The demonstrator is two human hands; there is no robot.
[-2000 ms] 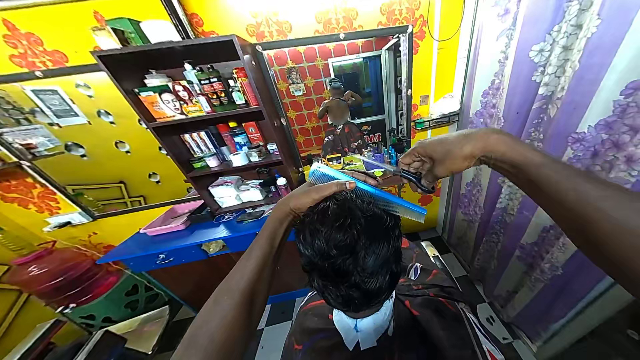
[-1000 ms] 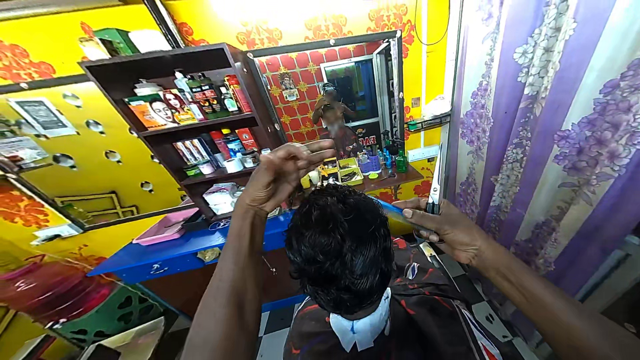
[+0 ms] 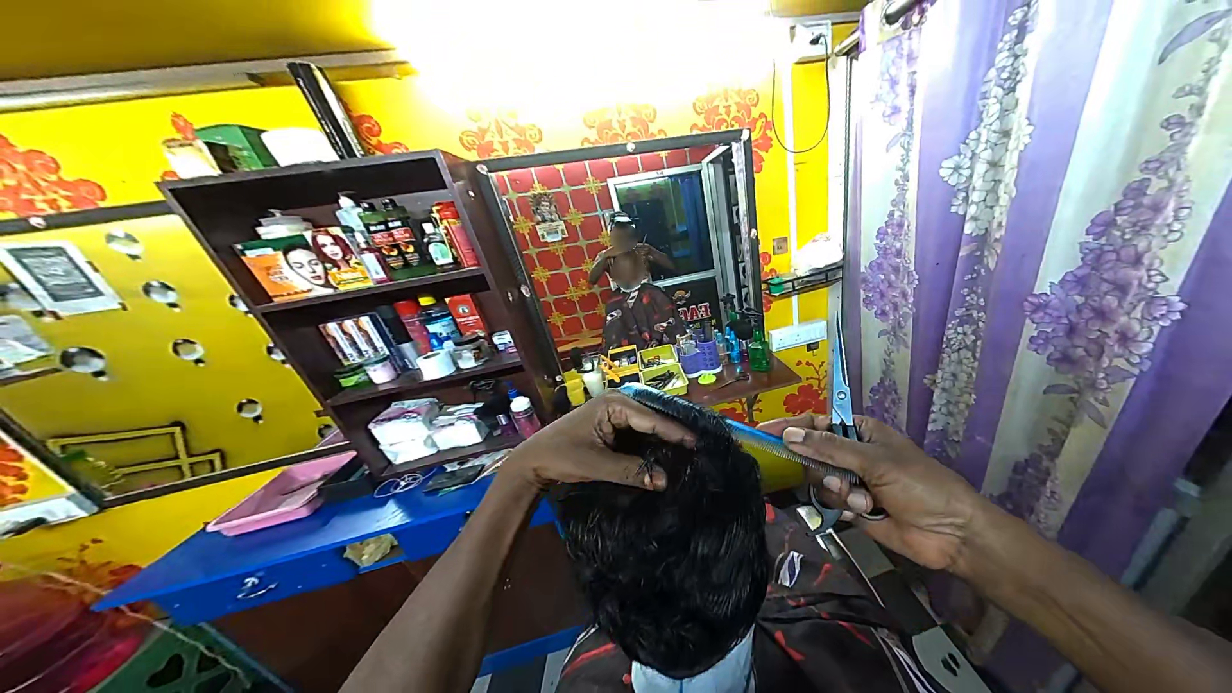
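A seated person's dark hair [image 3: 664, 549] is low in the middle, above a patterned black cape [image 3: 818, 626] and a white neck strip [image 3: 698, 674]. My left hand [image 3: 602, 443] rests at the top left of the head, fingers apart in the hair; whether it pinches a lock cannot be told. In my right hand [image 3: 866, 481] are a blue comb [image 3: 770, 443], lying across the front of the head with its middle behind hair, and a pair of hair scissors [image 3: 841, 385], blades pointing up.
A blue counter [image 3: 318, 539] with a pink tray [image 3: 279, 496] stands left. Behind it, a dark shelf [image 3: 385, 289] holds bottles and boxes. A wall mirror [image 3: 577, 241] hangs ahead, above a ledge with yellow trays [image 3: 664, 371]. A purple floral curtain [image 3: 1088, 269] hangs right.
My left hand has come down from above the head onto the hair. The comb was in my left hand two seconds ago and is now in my right with the scissors.
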